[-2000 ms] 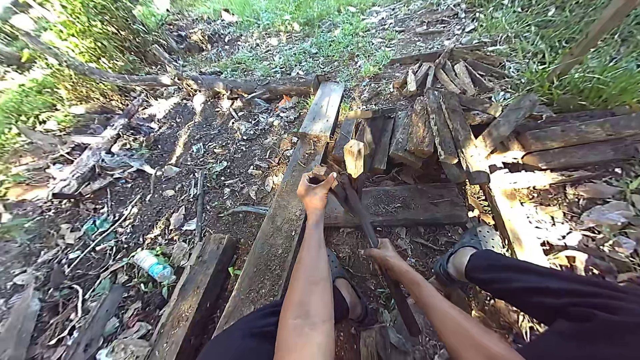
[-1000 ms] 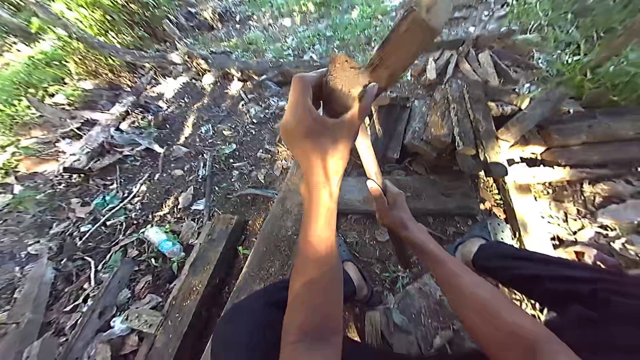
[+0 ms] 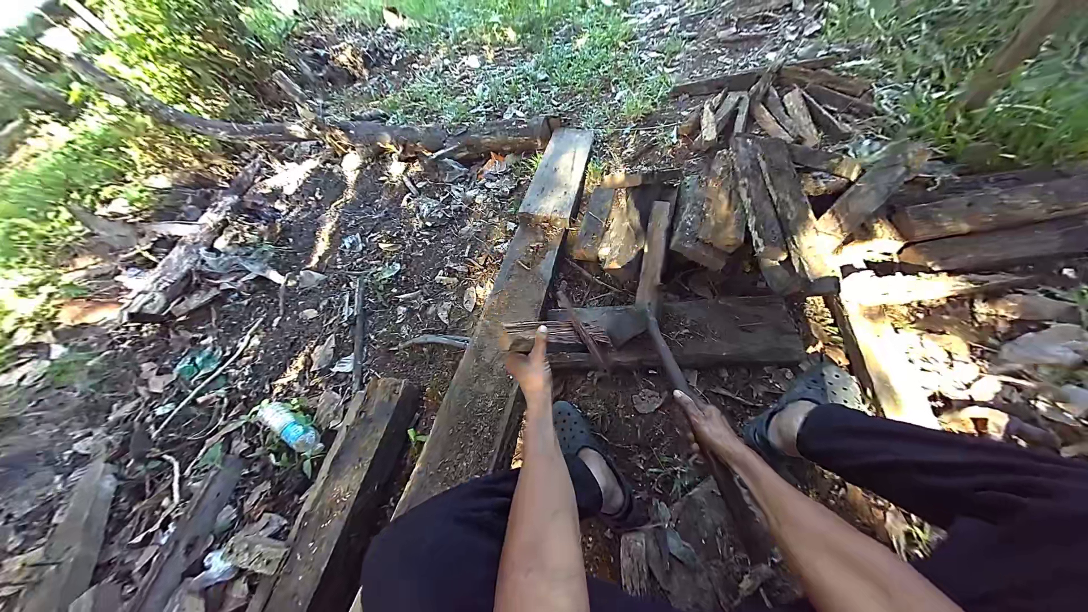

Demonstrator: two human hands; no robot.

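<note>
My left hand (image 3: 531, 372) holds the near end of a short split piece of wood (image 3: 557, 336), which lies across a long plank and a crosswise beam. My right hand (image 3: 707, 427) is closed around the long, dark handle of an axe-like tool (image 3: 667, 357). Its dark, wedge-shaped head (image 3: 623, 323) is against or just beside the far end of the split piece; contact cannot be told. A wooden part (image 3: 653, 255) extends beyond the head. A thin reddish sliver (image 3: 582, 327) is at the split piece, partly blurred.
The long plank (image 3: 459, 425) runs beside my left foot, and the crosswise beam (image 3: 731, 331) lies beyond my feet. Split firewood (image 3: 722, 200) is stacked ahead and to the right. A thick timber (image 3: 353, 493) and a plastic bottle (image 3: 291, 427) lie on the littered ground at left.
One second ago my left hand was raised with a wood block in it, the tool's upper part also high. Both hands' load is now lower, with the split piece down on the planks.
</note>
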